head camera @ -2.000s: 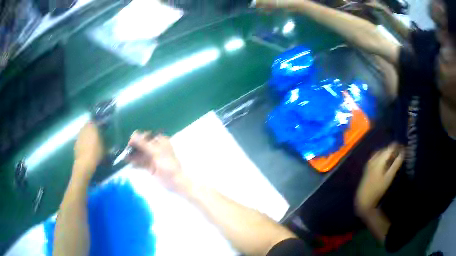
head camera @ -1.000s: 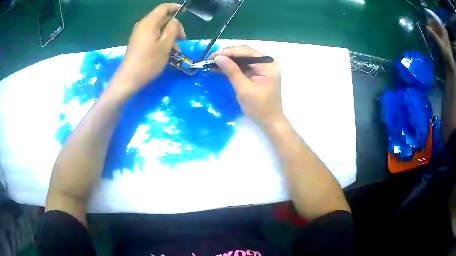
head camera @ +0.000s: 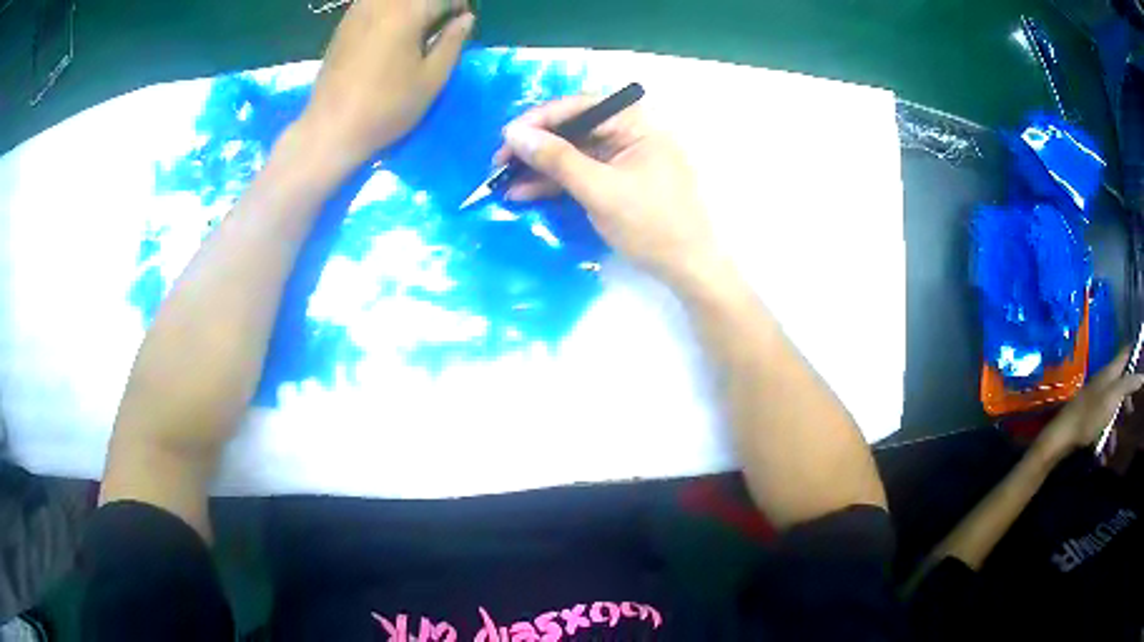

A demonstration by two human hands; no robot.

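Observation:
A heap of shiny blue film (head camera: 502, 270) lies on the white sheet (head camera: 803, 276) in front of me. My right hand (head camera: 602, 163) holds slim black tweezers (head camera: 580, 123) over the heap, with the silver tip pointing down and left. My left hand (head camera: 389, 69) is at the top edge of the picture, over the far edge of the film. Its fingers are bent and partly cut off, and I cannot tell whether it holds anything. No phone shows near the tweezer tip.
On the right, an orange tray (head camera: 1035, 391) holds blue film (head camera: 1029, 270). A neighbour's hand (head camera: 1089, 408) is beside it with a thin object. A clear plastic strip (head camera: 941, 129) lies right of the sheet. A thin-rimmed frame (head camera: 53, 57) is at the far left on the green bench.
The phone has gone from view. The tweezers have left its end and now point over the film. My left hand has moved up to the picture's edge. The neighbour's hand has come beside the tray.

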